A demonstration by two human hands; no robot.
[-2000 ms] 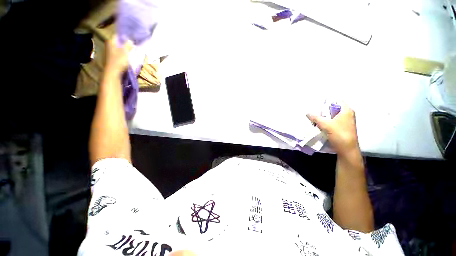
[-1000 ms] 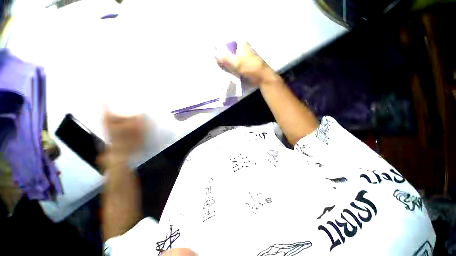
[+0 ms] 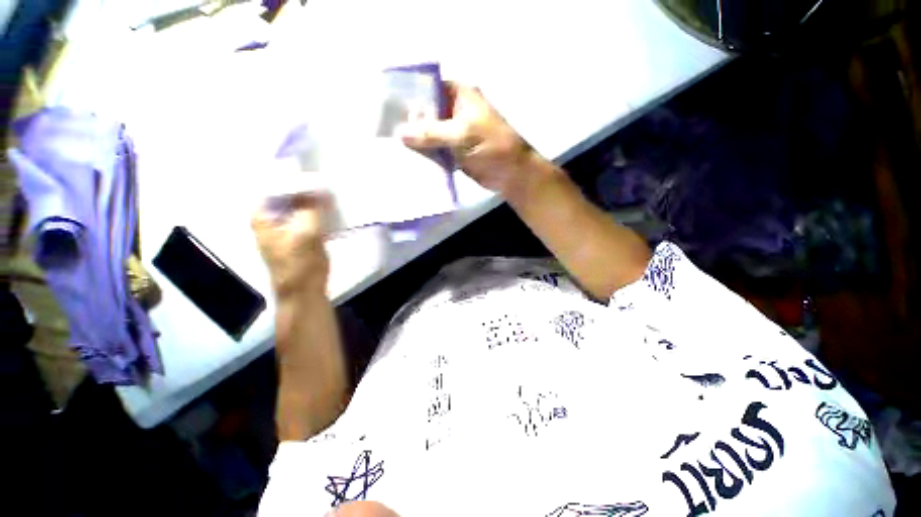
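White pieces with purple edges [image 3: 412, 93] are in my right hand [image 3: 467, 131], pinched between thumb and fingers, above the white table. My left hand [image 3: 295, 227] is blurred at the near part of the table, with a small purple and white piece [image 3: 297, 149] at its fingertips. A white panel with a purple edge [image 3: 389, 207] spans between the hands; its outline is hard to see against the table. I cannot tell whether the pieces are joined.
A purple cloth pile [image 3: 86, 222] lies at the left over a tan bundle [image 3: 50, 328]. A black smartphone [image 3: 209, 282] lies beside it. Purple scraps [image 3: 252, 45] and a thin straight edge [image 3: 180, 15] are at the far left. A dark rounded object [image 3: 752, 20] is at the upper right.
The view has turned, so the table edge now slants. My left hand has left the purple pile and moved to the pieces near my right hand. My right hand has raised its pieces.
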